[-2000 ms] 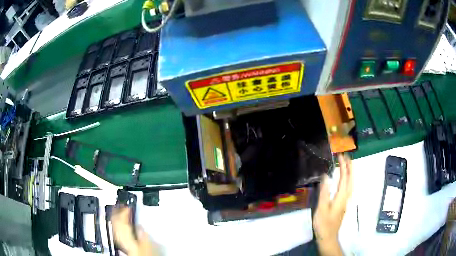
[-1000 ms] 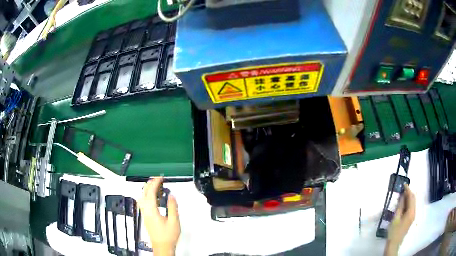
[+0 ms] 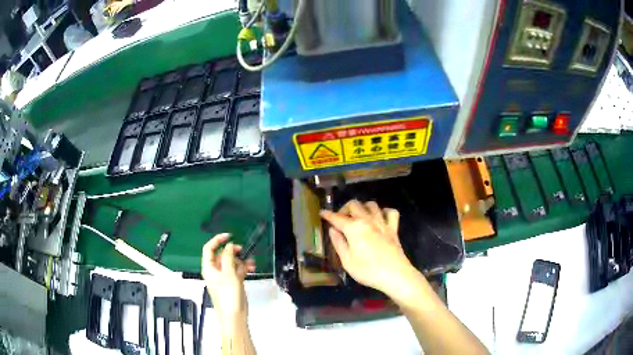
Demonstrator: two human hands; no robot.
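Note:
My right hand point(image 3: 368, 239) reaches into the press fixture point(image 3: 454, 260) under the blue press head point(image 3: 361, 90), its fingers by the tan block point(image 3: 305, 222) on the left side. Whether it grips anything is hidden. My left hand point(image 3: 225, 267) is raised left of the fixture, with a thin black frame point(image 3: 253, 240) at its fingertips, blurred. Black phone housings point(image 3: 132, 315) lie on the white paper at the lower left, and one housing point(image 3: 538, 301) lies alone on the right.
A black tray of housings point(image 3: 180, 139) is at the upper left. A pen-like tool point(image 3: 142, 258) lies at left. An orange-brown block point(image 3: 472, 201) flanks the fixture. Thin frames point(image 3: 548, 180) lie on green mat at right, beside stacked black housings point(image 3: 611, 243). The control panel point(image 3: 538, 90) is upper right.
My right hand has moved from the housing at right into the fixture. My left hand has risen slightly and now has a thin frame at its fingertips. Only one housing now shows at that right spot.

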